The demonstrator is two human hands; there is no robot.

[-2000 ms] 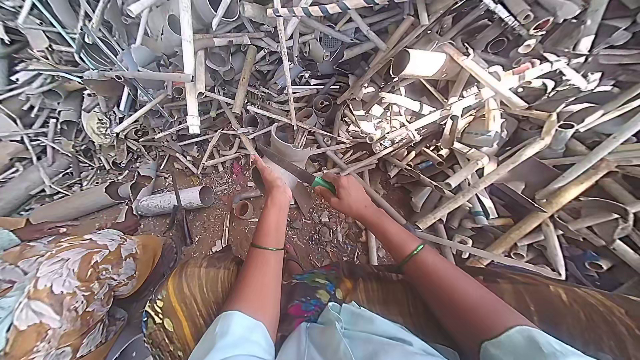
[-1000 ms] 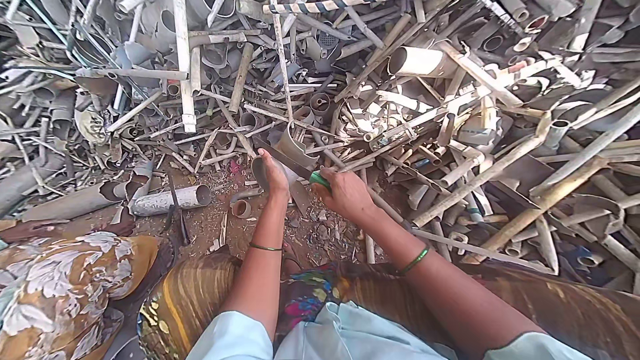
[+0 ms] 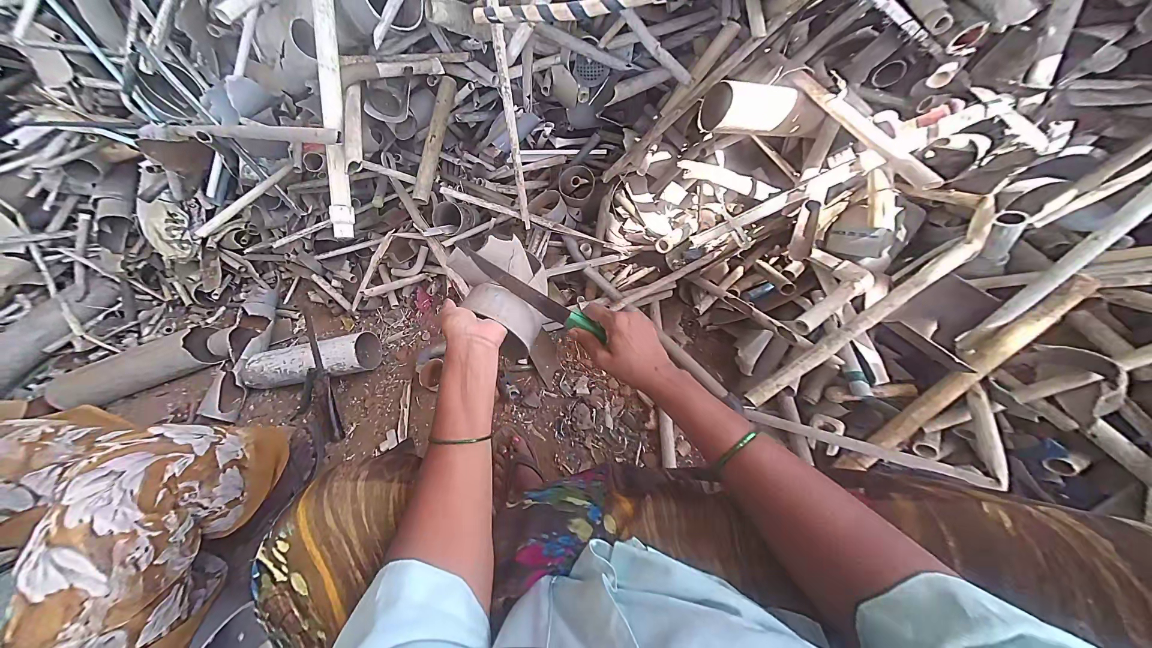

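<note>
My left hand (image 3: 472, 328) grips the near left edge of a broken grey plastic pipe piece (image 3: 506, 310), whose far end is jagged. In my right hand (image 3: 625, 344) is the green handle of a knife (image 3: 524, 290) with a long dark blade. The blade points up and left and lies across the pipe piece; whether its edge touches the plastic cannot be told. Below both hands, small chips and shards (image 3: 589, 414) cover the brown soil.
Heaped scrap pipes (image 3: 432, 135) fill the far side and the right. A whitish pipe length (image 3: 310, 360) and a longer grey pipe (image 3: 135, 367) lie at the left. Another person's patterned clothing (image 3: 117, 513) is at lower left, close to my knee.
The pipe piece has been turned in my left hand, and its round wall now shows to the right of the fingers. The knife stays in my right hand.
</note>
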